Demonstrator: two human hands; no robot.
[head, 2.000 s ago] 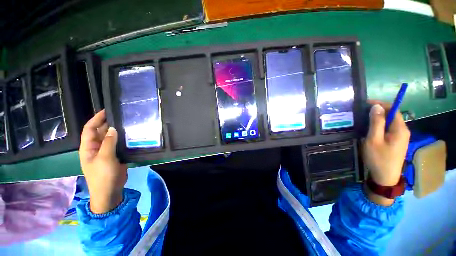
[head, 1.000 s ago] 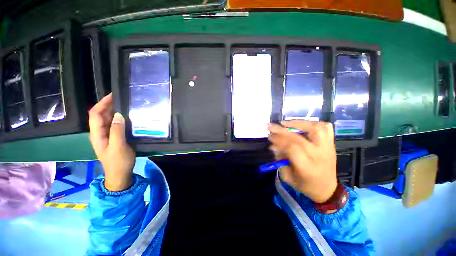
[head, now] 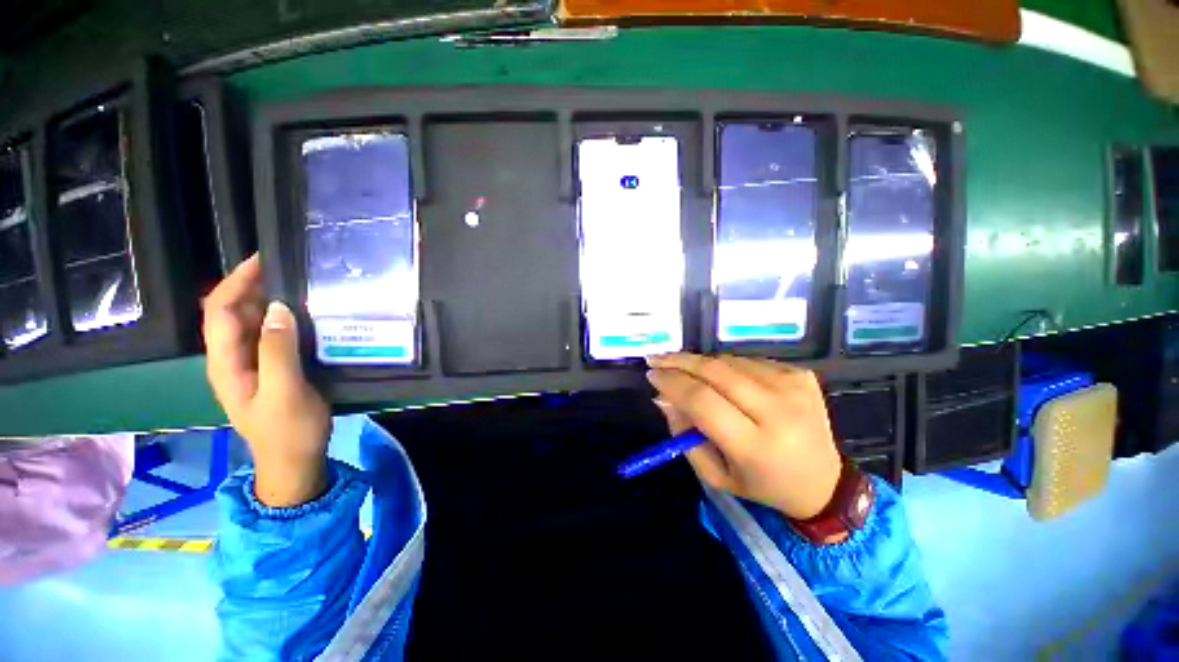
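A long black foam phone tray (head: 498, 376) lies on the green bench, its second pocket from the left without a phone. The third pocket holds a smartphone (head: 631, 259) with a white lit screen, a small dark-blue mark and a teal-green bar near the bottom. The other three phones show bluish screens with glare and teal-green bars. My left hand (head: 269, 382) holds the tray's left end, thumb on its edge. My right hand (head: 756, 427) has fingertips at the bottom of the white-screen phone and holds a blue pen (head: 662, 454) under the fingers.
Neighbouring filled trays (head: 162, 220) stand at the left. An orange-brown board (head: 789, 16) lies behind. More phones sit at the right bench edge. Lower black trays (head: 959, 420) are below the bench at right, beside a stool with a tan seat (head: 1073, 453). Pink fabric (head: 65, 498) shows at lower left.
My right hand has moved from the tray's right end to the third phone. That phone's screen went from a colourful picture to plain white, then white with a mark and teal bar.
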